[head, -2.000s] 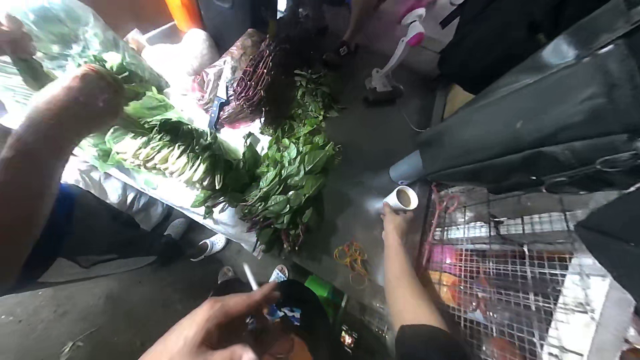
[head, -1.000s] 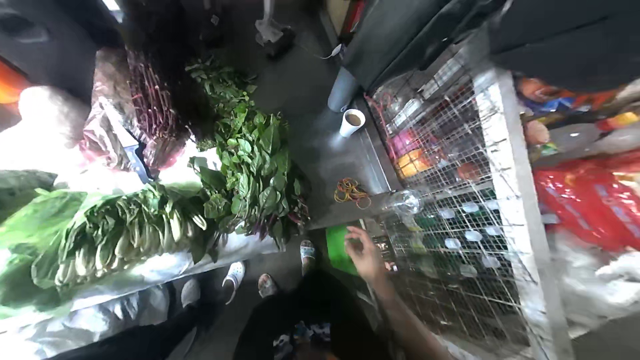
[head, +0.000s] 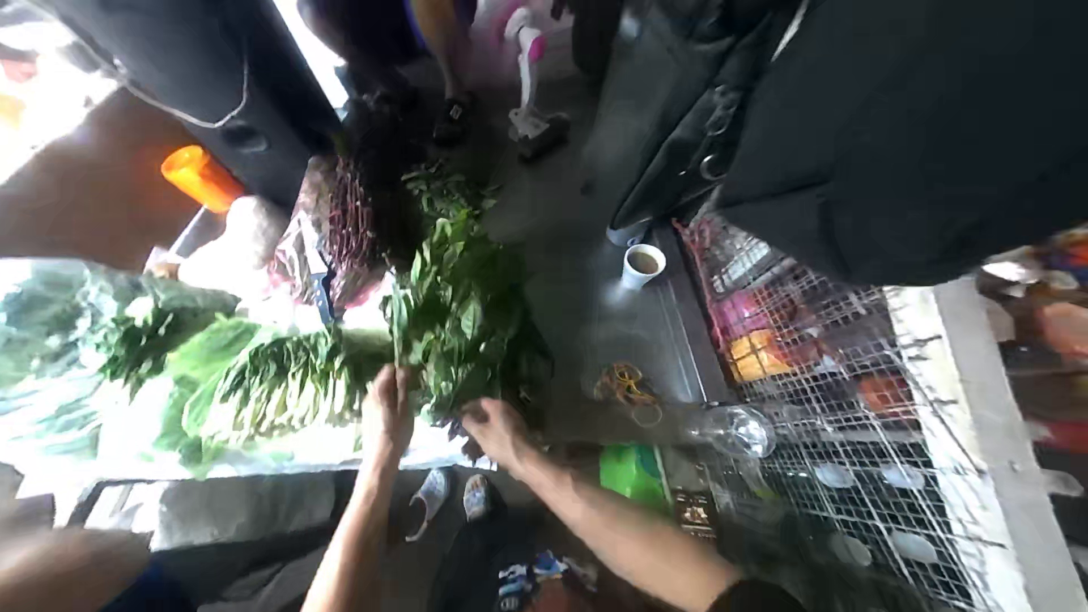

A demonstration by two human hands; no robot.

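Observation:
My left hand (head: 393,410) is at the left edge of a pile of leafy green stems (head: 463,310); its fingers meet the leaves, but their hold is unclear. My right hand (head: 497,429) touches the near end of the same pile, fingers bent around the lower stems. Left of the pile lies a row of greens with pale stalks (head: 293,387). Behind it are a knife with a dark blue handle (head: 322,293) and a bunch of thin purple-red stems (head: 350,225). Rubber bands (head: 625,384) lie on the dark table, right of my right hand.
A white cup of brown drink (head: 643,265) stands on the table near a wire mesh rack (head: 833,408). A clear glass or bottle (head: 741,430) is by the rack. Dark bags (head: 816,127) hang at the upper right. A co-worker's arm (head: 68,561) shows at the lower left.
My right hand was at the cup two seconds ago and has come away from it; it is now at the leafy pile. My left hand, out of view one second ago, is at the pile too.

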